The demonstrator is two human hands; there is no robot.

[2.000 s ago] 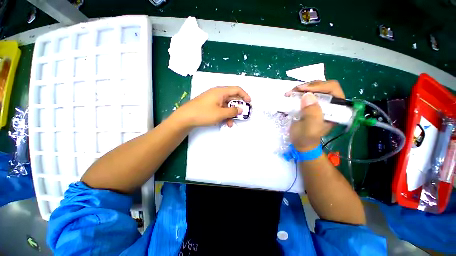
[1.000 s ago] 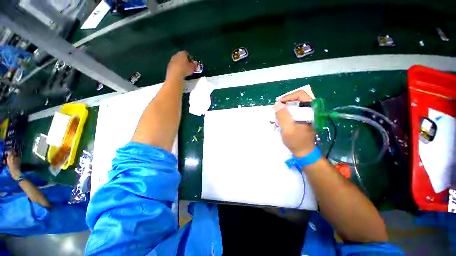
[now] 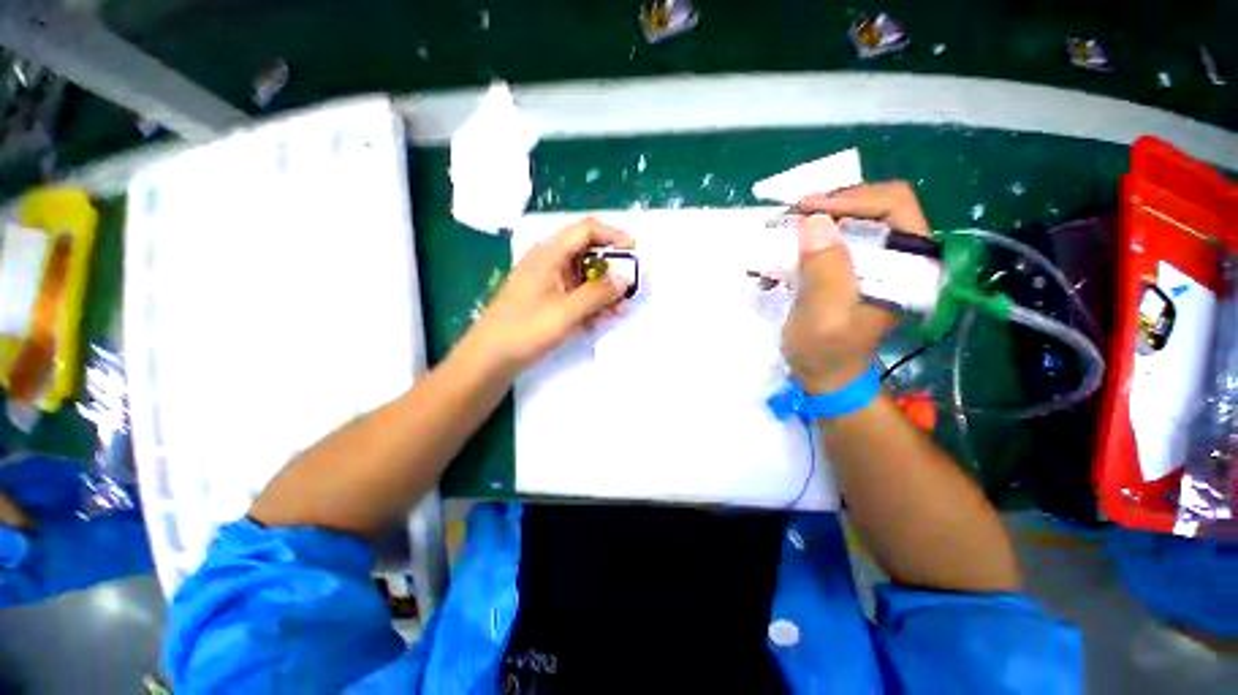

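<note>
My left hand (image 3: 550, 302) holds a small electronic module (image 3: 610, 273) between thumb and fingers over the left part of the white work mat (image 3: 665, 421). The module has a dark rounded rim and a yellowish part. My right hand (image 3: 845, 292) grips a dispensing syringe (image 3: 889, 272) over the mat's right side, its nose towards the left, apart from the module. The syringe has a clear-white barrel and a green adapter (image 3: 959, 283) with a clear air hose (image 3: 1059, 342). A bright blue wrist strap (image 3: 842, 397) is on my right wrist.
The white blister tray (image 3: 278, 312) lies left. Wiping paper (image 3: 490, 160) lies beyond the mat. A pale rail (image 3: 760, 106) borders the dark green conveyor with spaced modules (image 3: 877, 34). The red parts bin (image 3: 1116, 448) is right, the yellow bin (image 3: 71, 224) far left. A person's blue sleeve (image 3: 82, 543) shows left.
One second ago my left hand was reaching out to a module at the conveyor; now it is back over the mat with a module. The view has shifted. The syringe stays in my right hand.
</note>
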